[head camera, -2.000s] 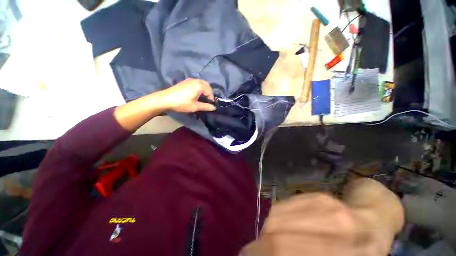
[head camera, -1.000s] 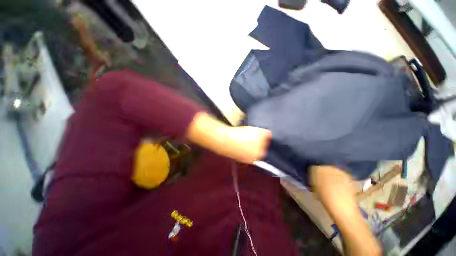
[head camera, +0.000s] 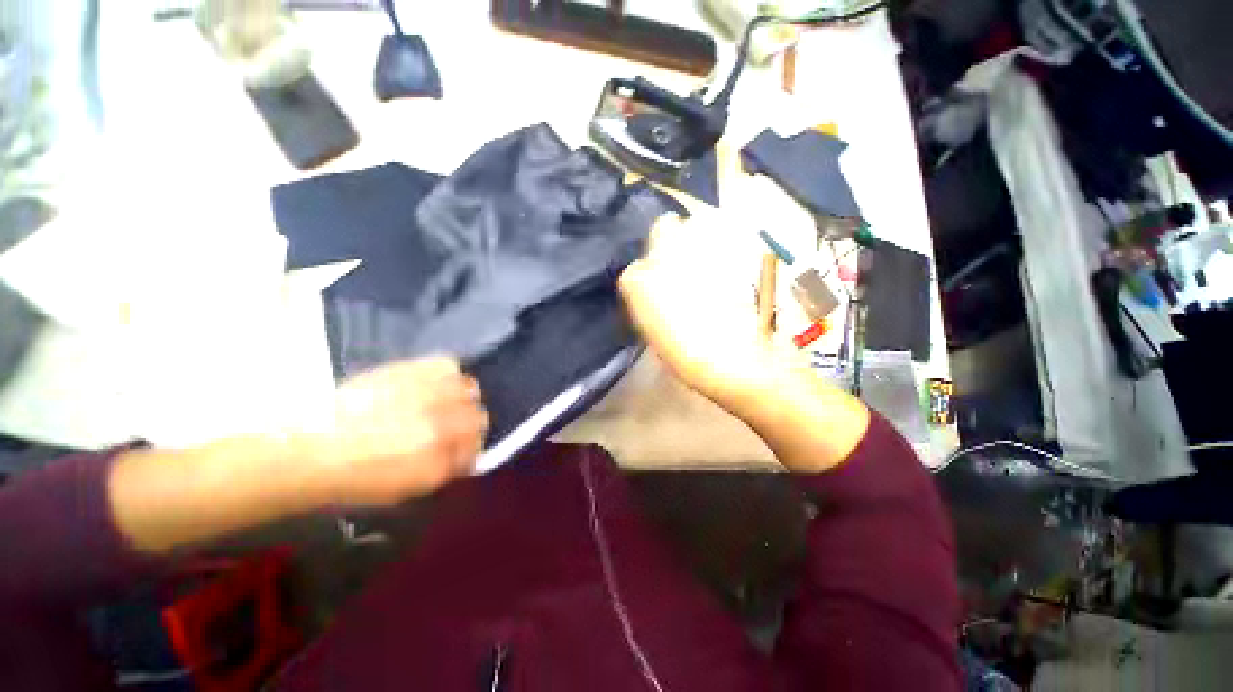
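The dark navy garment (head camera: 500, 270) lies bunched on the pale worktable near its front edge, its shinier grey side up. My left hand (head camera: 413, 430) is closed on the garment's near left edge. My right hand (head camera: 669, 291) grips the garment's right side. A matte navy part lies between my hands, with a white edge strip (head camera: 561, 406) along its near side. A loose white thread (head camera: 605, 557) hangs over the maroon top. No needle can be made out. My fingertips are partly hidden and slightly blurred.
On the table (head camera: 676, 430), an iron (head camera: 656, 129) stands beyond the garment, with navy offcuts (head camera: 811, 173) to its right. A phone-like dark rectangle (head camera: 303, 122) lies far left. A wooden stick (head camera: 767, 293), a gridded sheet (head camera: 890, 392) and small tools lie right. Something red (head camera: 233, 622) is below left.
The garment has been turned and spread between both hands. My right hand, blurred and off the cloth two seconds ago, now grips its right side. The view has swung, and the iron now shows.
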